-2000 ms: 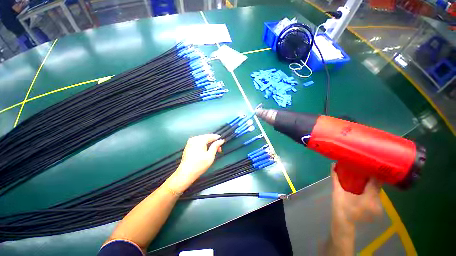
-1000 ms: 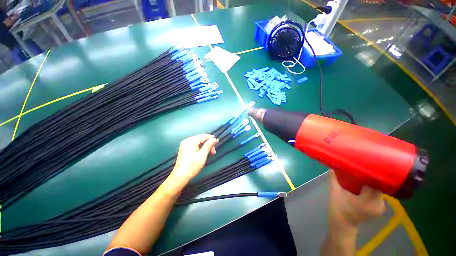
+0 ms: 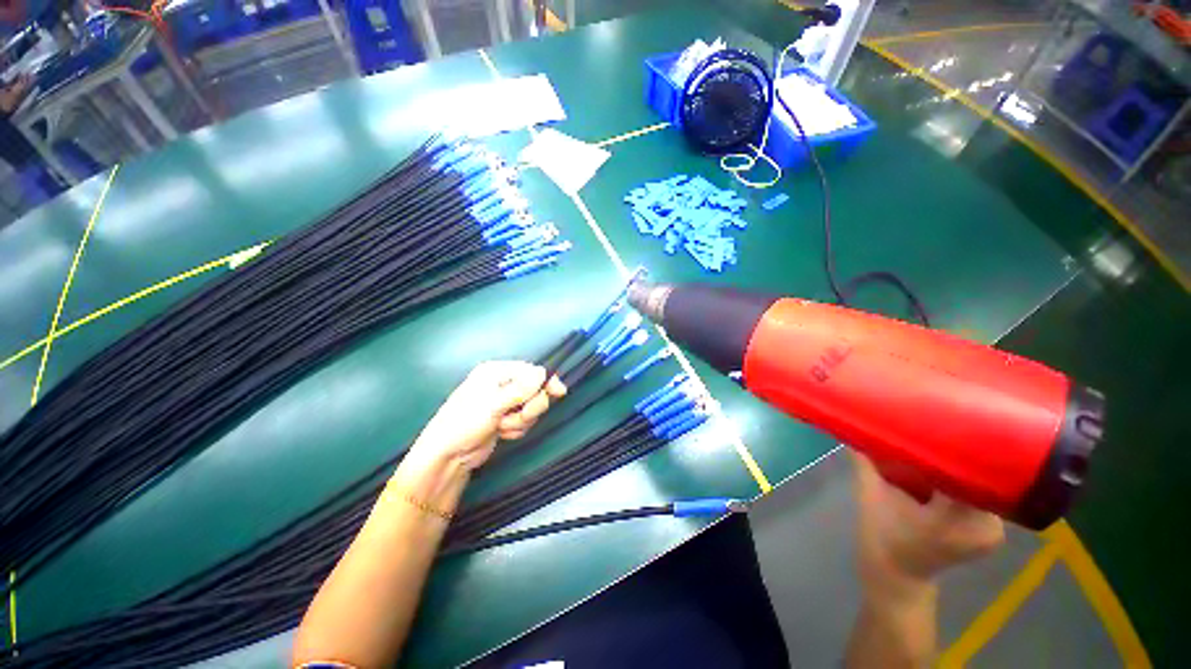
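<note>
My left hand [image 3: 490,408] is closed around a few black cables [image 3: 564,353] near their blue-sleeved ends, a little above the near bundle. My right hand [image 3: 921,529] grips the handle of the red heat gun [image 3: 901,392]. The gun's metal nozzle [image 3: 649,299] is close to the blue heat-shrink tubing [image 3: 617,311] on the held cables. Other cables of the near bundle [image 3: 562,477] lie below my left hand, with blue sleeves [image 3: 674,408] and silvery tips. One separate cable end [image 3: 703,507] lies near the bench's front edge.
The far cable bundle [image 3: 287,288] lies at the left. Loose light-blue tubes [image 3: 686,216] and white paper sheets [image 3: 564,160] lie beyond. A round black fan-like object [image 3: 726,102] stands by blue bins [image 3: 836,144]. A black cord [image 3: 828,222] runs at the right, behind the heat gun.
The bench and everything on it have shifted slightly left in view. The heat gun has also moved left in view, its nozzle still near the held cable ends. My left hand still holds the cables.
</note>
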